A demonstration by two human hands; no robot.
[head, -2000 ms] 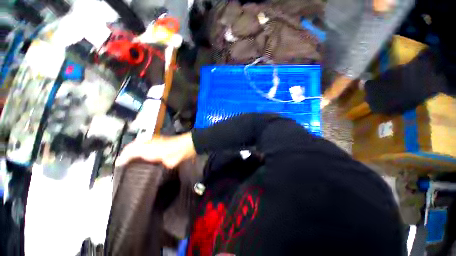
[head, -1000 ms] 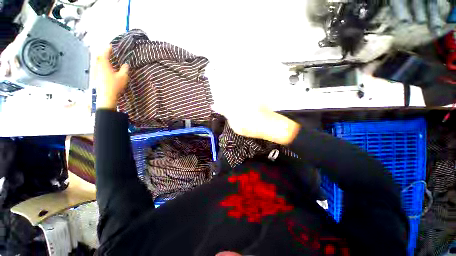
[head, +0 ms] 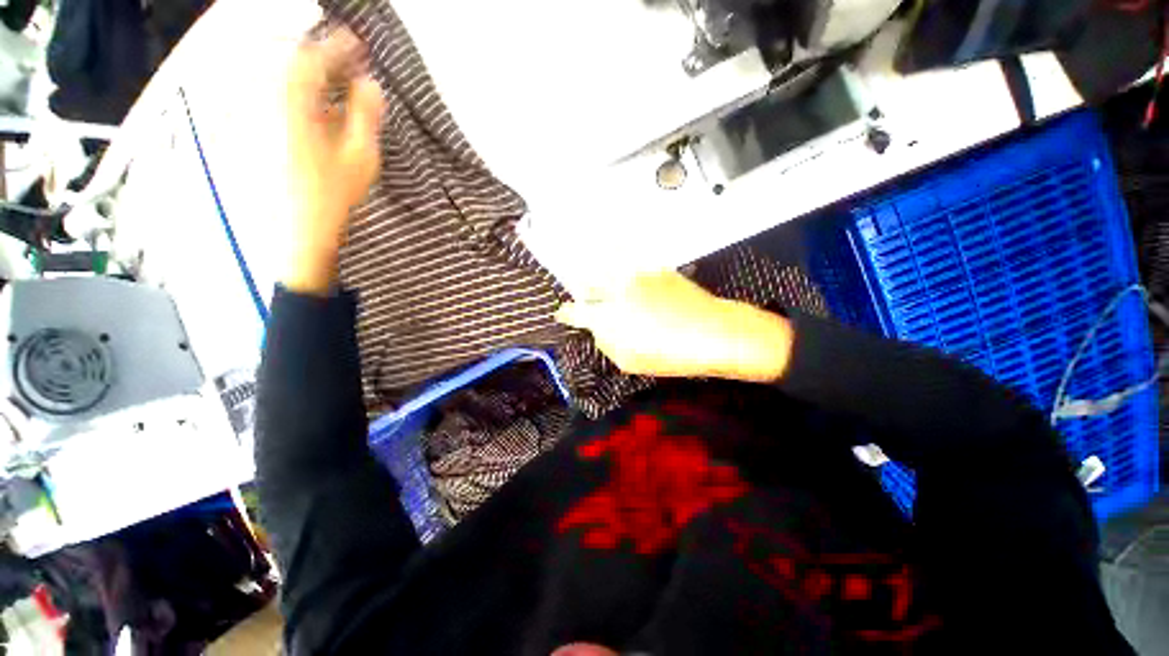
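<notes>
A dark brown striped garment panel (head: 442,276) lies over the white table's front edge and reaches back to the upper left. My left hand (head: 336,141) is on its upper left part, blurred, with fingers bent; whether it grips the cloth cannot be told. My right hand (head: 641,320) pinches the panel's right side near the table's front edge, with the fingertips on the cloth. More striped cloth hangs below and to the right of my right hand.
A small blue crate (head: 408,417) with crumpled striped cloth stands below the table edge. A large blue plastic crate (head: 1013,256) is at the right. A grey bed plate (head: 788,122) is set in the table. A vented motor housing (head: 103,346) is at the left.
The view has turned. My left hand has moved farther up and away over the table, and the striped panel is stretched out longer. My right hand remains by the table edge.
</notes>
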